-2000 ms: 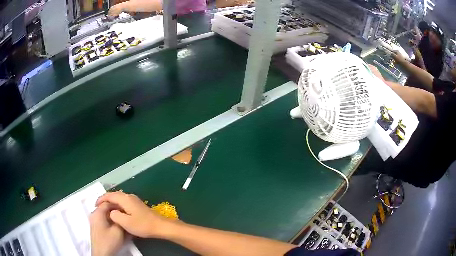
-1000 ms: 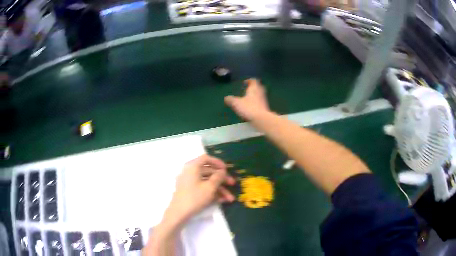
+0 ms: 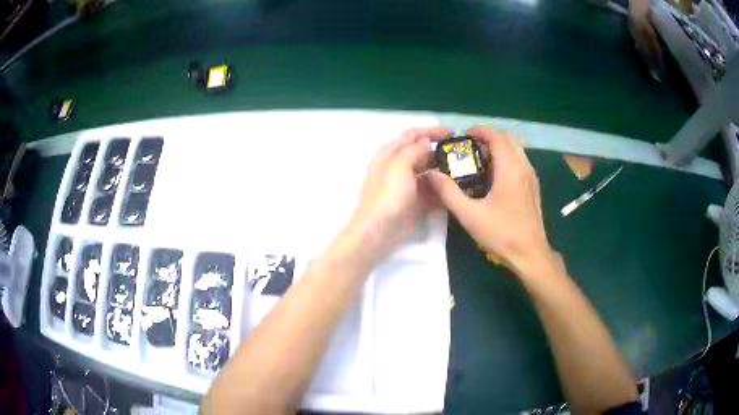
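Observation:
A black, squarish electronic unit (image 3: 462,159) with a yellow inside and a white patch is held above the right edge of the white tray (image 3: 267,186). My right hand (image 3: 506,190) grips it from the right and below, fingers around its side. My left hand (image 3: 397,182) is at its left side, fingertips close to or touching it; whether it grips the unit is hard to tell. The yellow pile is mostly hidden under my right wrist; a bit (image 3: 491,256) shows. Glossy black pieces (image 3: 146,182) sit in the tray's left and lower pockets.
Two more units (image 3: 217,77) lie on the green conveyor belt at upper left. A pale rail (image 3: 600,146) runs behind the tray. A silver tool (image 3: 591,192) and an orange-brown scrap (image 3: 579,166) lie at right. White fans stand at both sides. Another person's hand (image 3: 644,40) is at upper right.
My right hand has come back from over the belt and now holds a unit. My left hand has moved to meet it. The view has turned and the tray shows more fully.

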